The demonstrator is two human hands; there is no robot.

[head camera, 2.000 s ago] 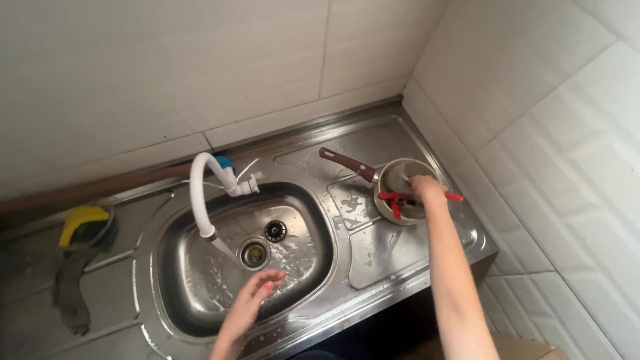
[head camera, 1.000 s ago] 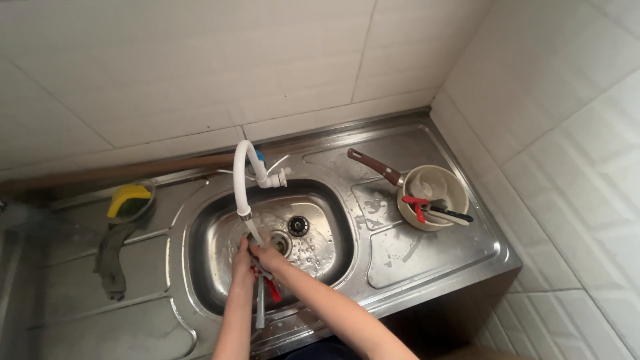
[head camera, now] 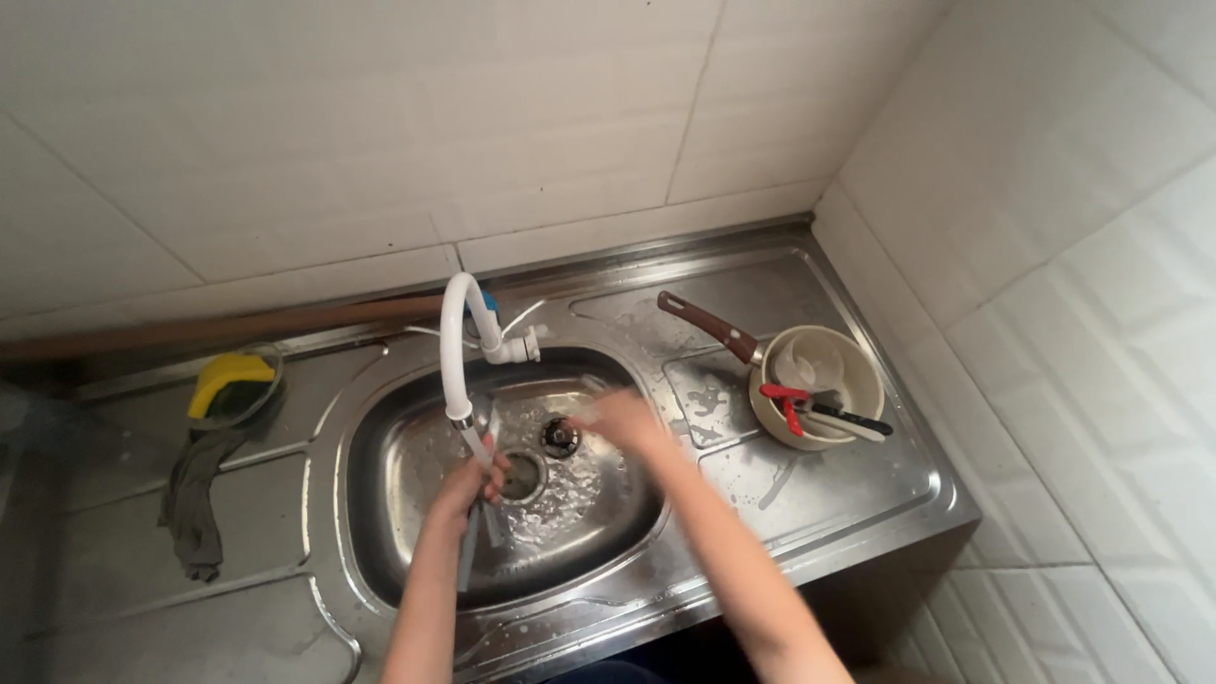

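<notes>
Under the white faucet [head camera: 454,361], water runs onto my left hand [head camera: 475,484], which is closed around grey utensils [head camera: 468,551] whose long ends point down toward the basin's front; their kind is unclear. My right hand [head camera: 617,418], blurred, is over the right part of the steel sink basin [head camera: 570,560], near the black drain strainer [head camera: 560,437]; whether it holds anything cannot be told. The open drain [head camera: 521,477] lies just right of my left hand. To the right, a cream saucepan [head camera: 869,370] with a brown handle holds a clear bowl [head camera: 807,356] and several red-, black- and white-handled utensils [head camera: 793,404].
On the left drainboard, a yellow and green sponge [head camera: 228,380] sits in a clear container [head camera: 275,385], with a dark wet cloth [head camera: 198,503] in front. Tiled walls [head camera: 997,361] close off the back and right. Water drops mark the right drainboard [head camera: 708,408].
Two seconds ago my right hand was at the saucepan; one second ago both hands were together under the faucet. Now my right hand has moved away to the right, leaving my left under the water.
</notes>
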